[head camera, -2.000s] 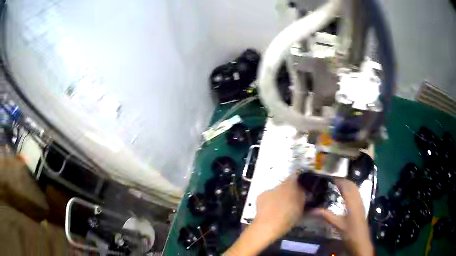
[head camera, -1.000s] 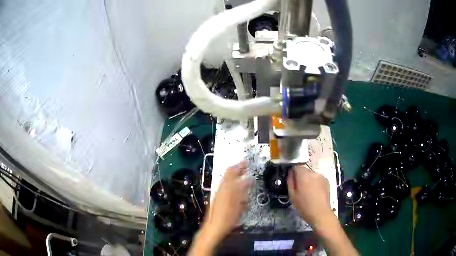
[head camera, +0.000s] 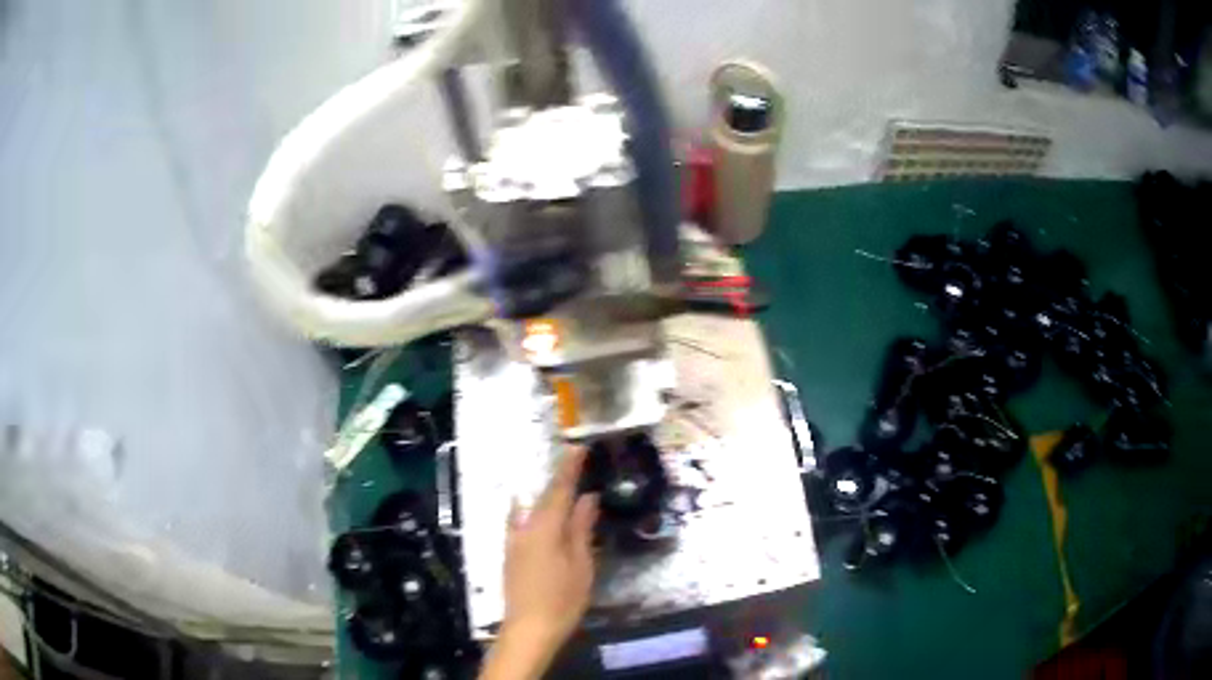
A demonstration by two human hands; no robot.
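Observation:
A glossy black round part (head camera: pixel 629 486) sits on the speckled metal base plate (head camera: pixel 738 498), directly under the silver press head (head camera: pixel 618 399). My left hand (head camera: pixel 548 558) is bare and slightly blurred. It is at the left side of the part, its fingers a little apart and its fingertips close to the part's edge. Contact is hard to tell, and no grip shows. My right hand is not in view.
Many black parts (head camera: pixel 964 492) with thin wires lie on the green bench right of the plate, others (head camera: pixel 386 571) at left. A white hose (head camera: pixel 273 239) loops left of the column. A beige flask (head camera: pixel 744 173) and red-handled tool (head camera: pixel 724 292) are behind.
The view has swung right. My right hand has left the part and gone out of the picture. My left hand has moved in beside the part.

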